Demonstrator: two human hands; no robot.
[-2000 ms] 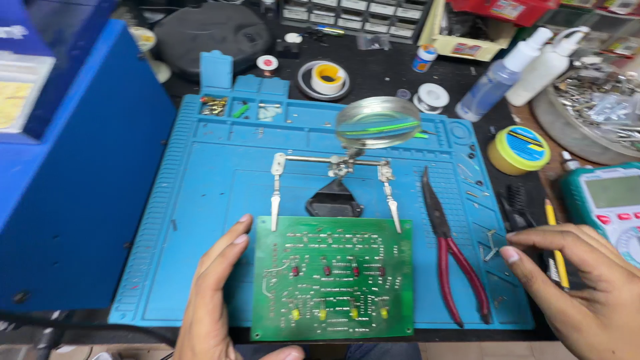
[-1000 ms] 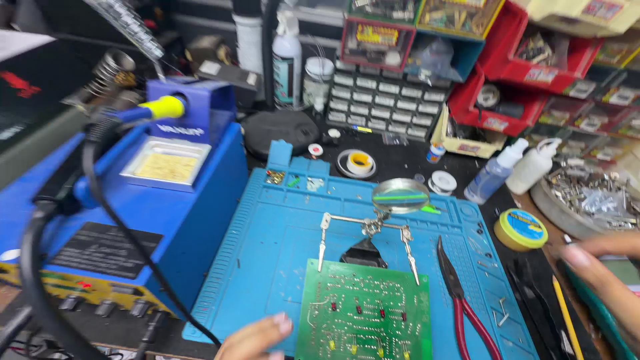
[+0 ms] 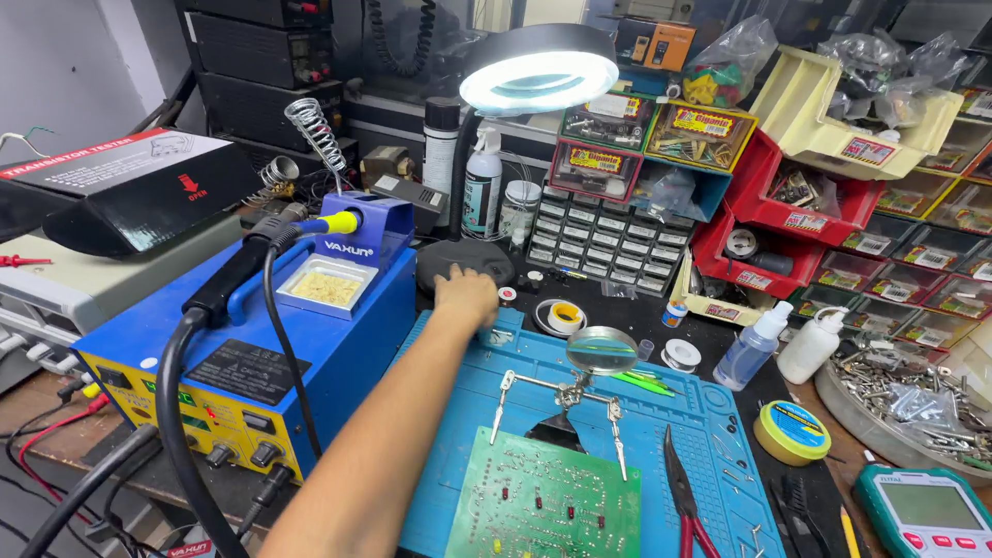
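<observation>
My left hand (image 3: 465,297) reaches to the black round base (image 3: 434,267) of the lit ring magnifier lamp (image 3: 542,74), its fingers on or just over the base; whether they press it cannot be told. My right hand is out of view. A green circuit board (image 3: 550,496) lies at the near part of the blue silicone mat (image 3: 434,457), below the two clip arms of a helping-hands stand (image 3: 570,395) with a round magnifying lens (image 3: 602,350). Red-handled long-nose pliers (image 3: 682,496) lie right of the board.
A blue soldering station (image 3: 256,341) with a sponge tray (image 3: 325,287) stands at the left. Solder spool (image 3: 681,354), spray bottle (image 3: 752,345), yellow tin (image 3: 792,432) and multimeter (image 3: 926,508) line the right. Parts drawers (image 3: 608,240) and red bins (image 3: 775,256) rise behind.
My left hand has moved from beside the circuit board to the lamp base. My right hand, earlier at the right of the mat, has left the view. The view has tilted up.
</observation>
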